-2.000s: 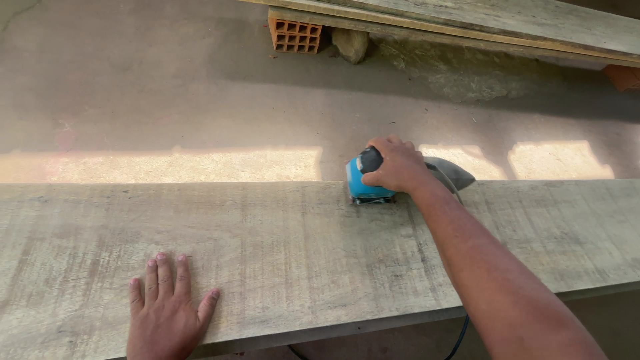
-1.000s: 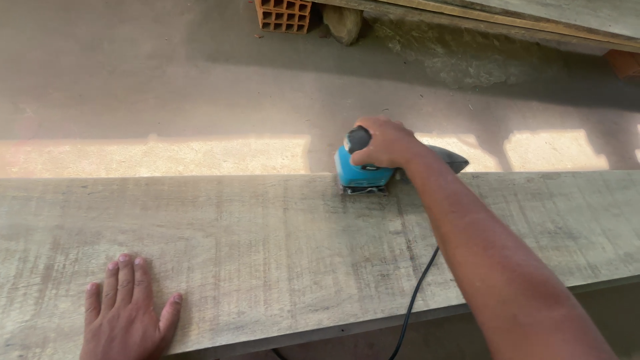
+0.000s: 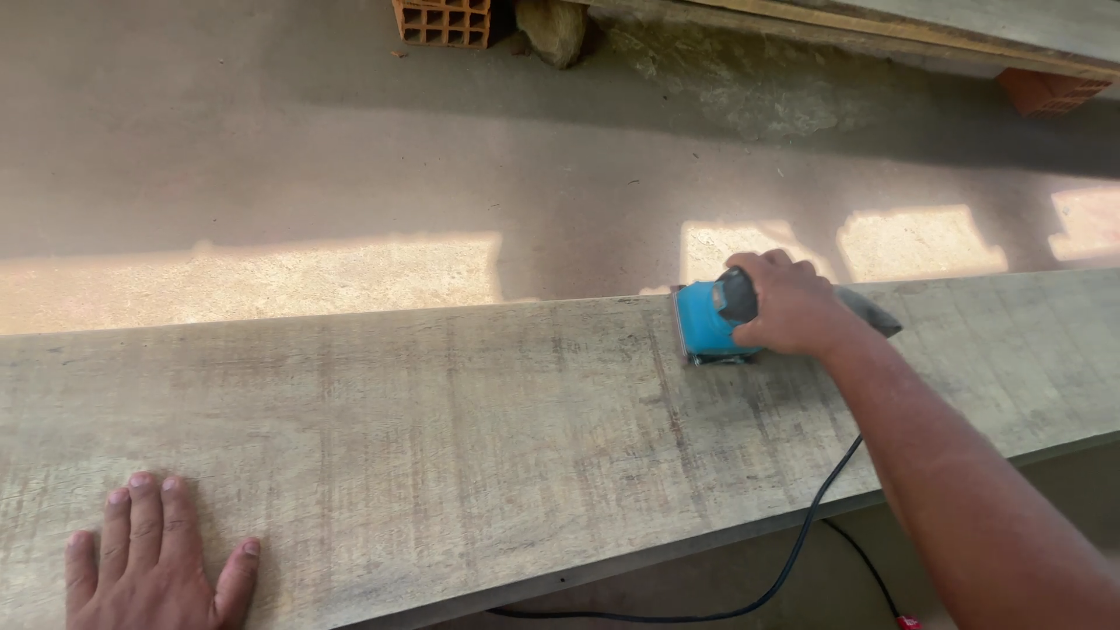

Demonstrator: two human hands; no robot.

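A wide wooden plank (image 3: 420, 402) runs across the view. My right hand (image 3: 787, 302) grips the black front knob of a blue electric sheet sander (image 3: 700, 322), whose base rests on the plank near its far edge. The sander's dark dust bag (image 3: 868, 311) sticks out to the right behind my hand. My left hand (image 3: 157, 560) lies flat on the plank at the lower left, fingers spread, holding nothing. A black power cord (image 3: 809, 525) hangs over the plank's near edge beside my right forearm.
Beyond the plank is a concrete floor (image 3: 350, 157) with sunlit patches. At the top right, more boards (image 3: 919, 31) stand raised over hollow clay bricks (image 3: 444, 22) (image 3: 1050, 90) and a stone (image 3: 553, 31). A red connector (image 3: 908, 622) shows at the bottom right.
The sander, in my right hand, has moved right along the plank's far edge since a second ago. My left hand stays flat on the plank. The view has shifted somewhat.
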